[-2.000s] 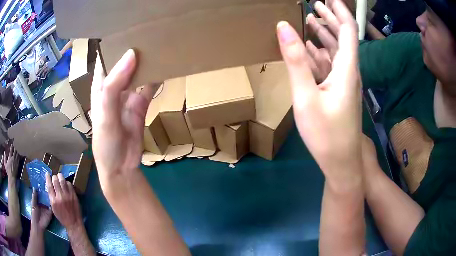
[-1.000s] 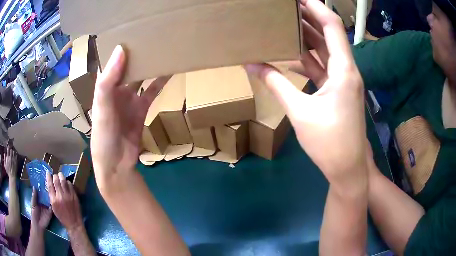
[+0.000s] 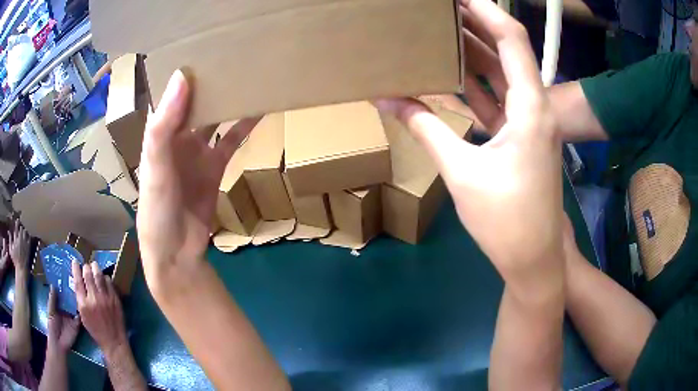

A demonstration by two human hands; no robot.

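Note:
A brown mailer box (image 3: 306, 65) is held up at the top of the view, its upper part cut off by the frame edge. A long plain face and a crease above it point towards me. My left hand (image 3: 180, 176) grips its left end, thumb on the near face. My right hand (image 3: 497, 153) grips its right end, thumb at the lower edge and fingers around the end. Both hands are bare. The far side of the box is hidden.
A closed mailer box (image 3: 337, 145) rests on a row of stacked open boxes (image 3: 409, 206) on the dark green table (image 3: 367, 305). At left, a neighbour's hands hold a blue printed packet (image 3: 61, 271) by an open box. A person in green sits at right, beside a white post (image 3: 551, 42).
My right thumb has moved left and down from the near face to the lower edge, and its fingers now wrap the right end. The person at right has leaned away to the right.

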